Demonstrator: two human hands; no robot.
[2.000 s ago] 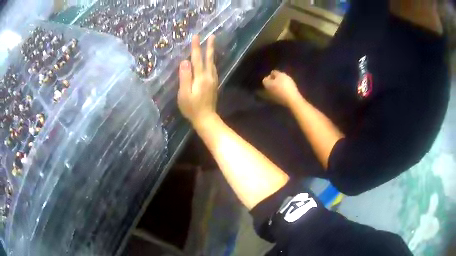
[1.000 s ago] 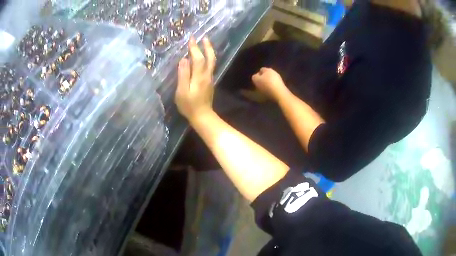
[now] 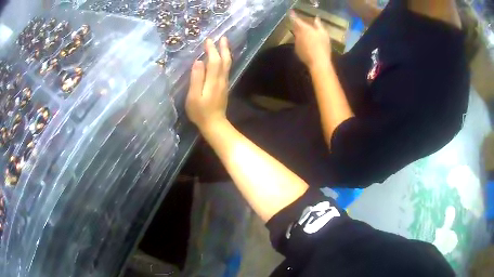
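Observation:
My right hand [image 3: 208,92] rests with its fingers spread against the edge of a clear tray stack. Its back faces me, and it holds nothing that I can see. The near tray stack [image 3: 127,130] has layered, ridged sides and fills the left of the view. Its top tray holds rows of copper-coloured round parts [image 3: 70,80]. A second stack behind it holds more round parts [image 3: 173,40]. My left hand is not in view.
A person in a black top [image 3: 401,97] sits to the right, one hand [image 3: 314,40] raised near the bench edge. A brown open box [image 3: 336,24] is at the top. Beneath the bench edge it is dark. The floor [image 3: 444,205] is grey-green.
The other person's hand has risen from the lap towards the bench edge, and its fingers have opened. The view has shifted slightly. My right hand has stayed almost in place.

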